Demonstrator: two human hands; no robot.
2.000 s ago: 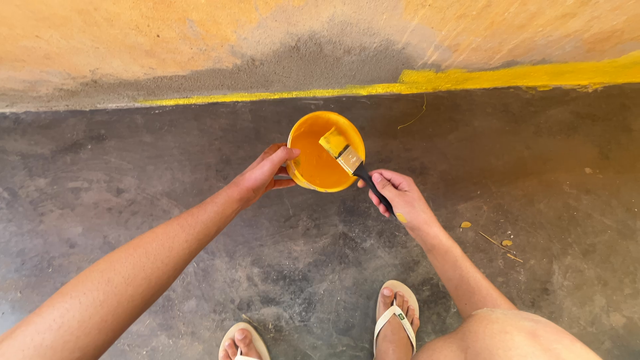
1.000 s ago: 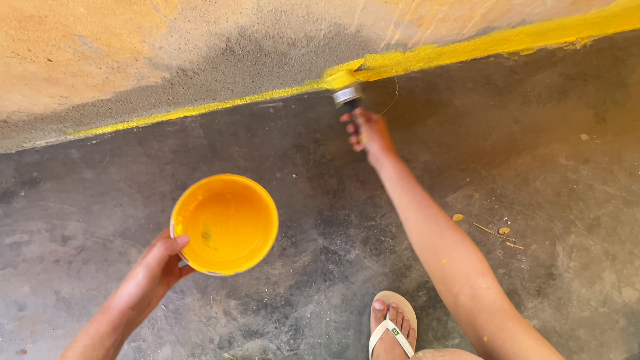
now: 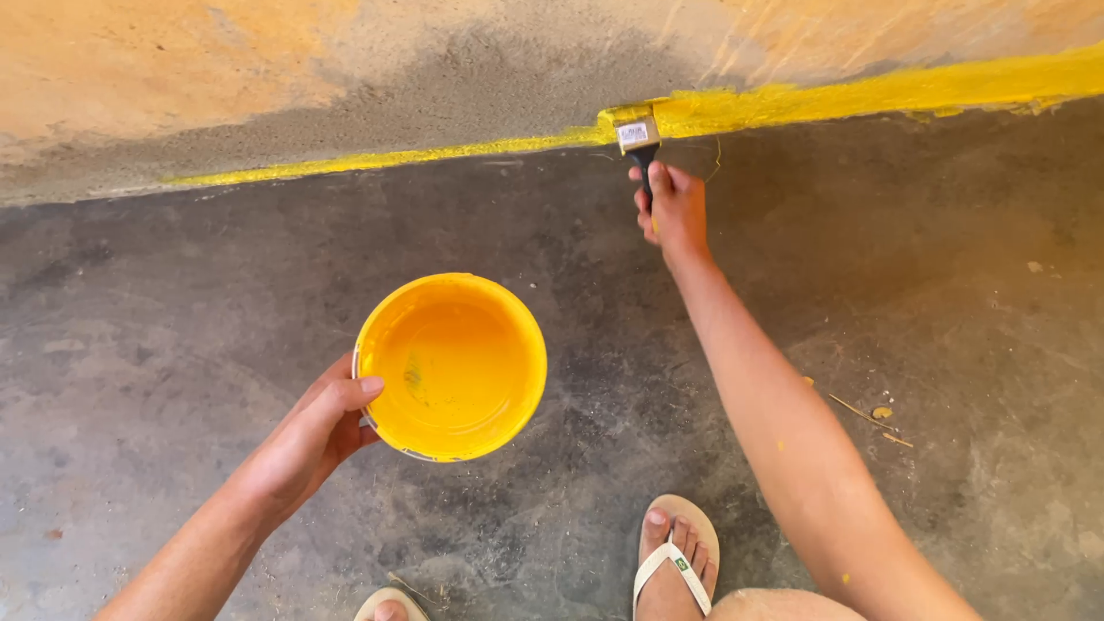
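Note:
My left hand [image 3: 315, 431] grips the rim and side of a yellow paint bucket [image 3: 453, 366], its thumb over the edge. Yellow paint coats the inside, with a small dark smear at the left of it. In my right hand [image 3: 677, 207] is a flat paintbrush [image 3: 638, 138] with a black handle and a metal ferrule bearing a label. Its bristles touch the foot of the wall [image 3: 517, 78], at the left end of a broad band of yellow paint [image 3: 828, 102]. A thinner yellow line [image 3: 345, 164] runs on leftward along the wall's base.
Dark concrete floor [image 3: 259, 285] meets the wall along a slanting edge. Dry twigs and a leaf [image 3: 881, 412] lie right of my right forearm. My feet, in flip-flops [image 3: 711, 535], are at the bottom of the view.
The brush was over the bucket two seconds ago; my right hand has since carried it to the wall. My left hand has drawn the bucket away from the wall. The broad yellow band reaches further left.

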